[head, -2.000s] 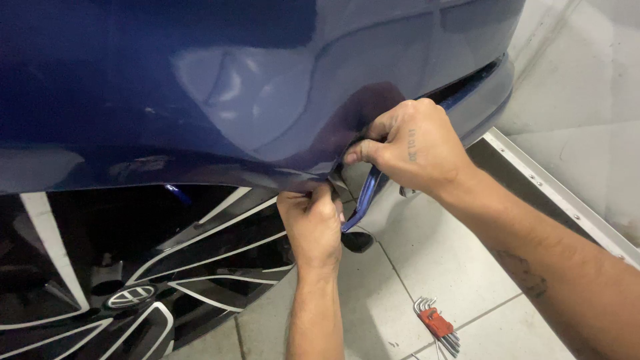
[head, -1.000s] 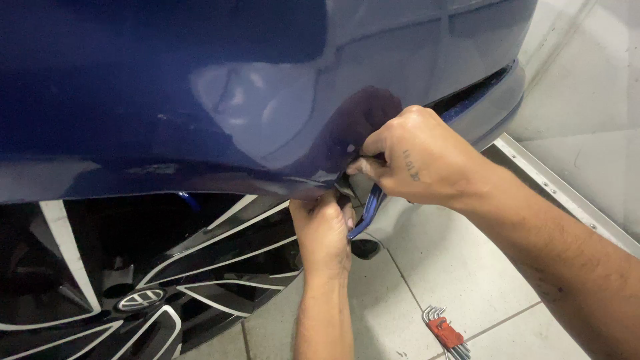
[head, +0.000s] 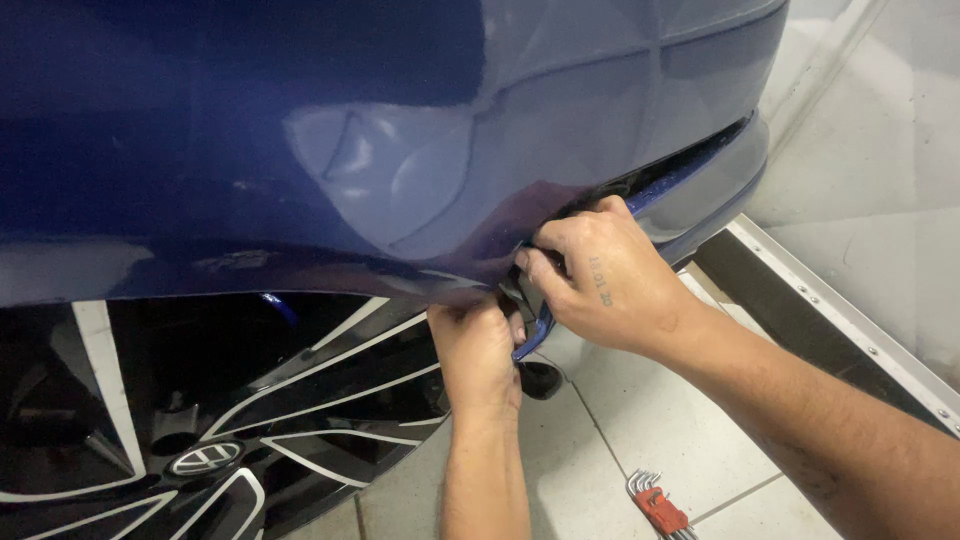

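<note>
At the lower edge of a glossy dark blue car body panel (head: 187, 165), my left hand (head: 480, 352) has its fingers curled up around the edge beside the wheel opening. My right hand (head: 600, 277) is just to the right and a little higher, thumb and fingers bent at the gap between the panel and a blue lower trim piece (head: 720, 187). The loose blue end (head: 534, 339) of the trim hangs between the hands. The fingertips of both hands are partly hidden, so what they grip cannot be told.
A black and silver Volkswagen alloy wheel (head: 206, 457) fills the lower left. A set of hex keys in a red holder (head: 661, 510) lies on the pale tiled floor (head: 570, 450). A riveted metal edge strip (head: 840, 315) runs along the right.
Both hands stay at the panel's lower edge. The fingers of my right hand have shifted slightly along the gap.
</note>
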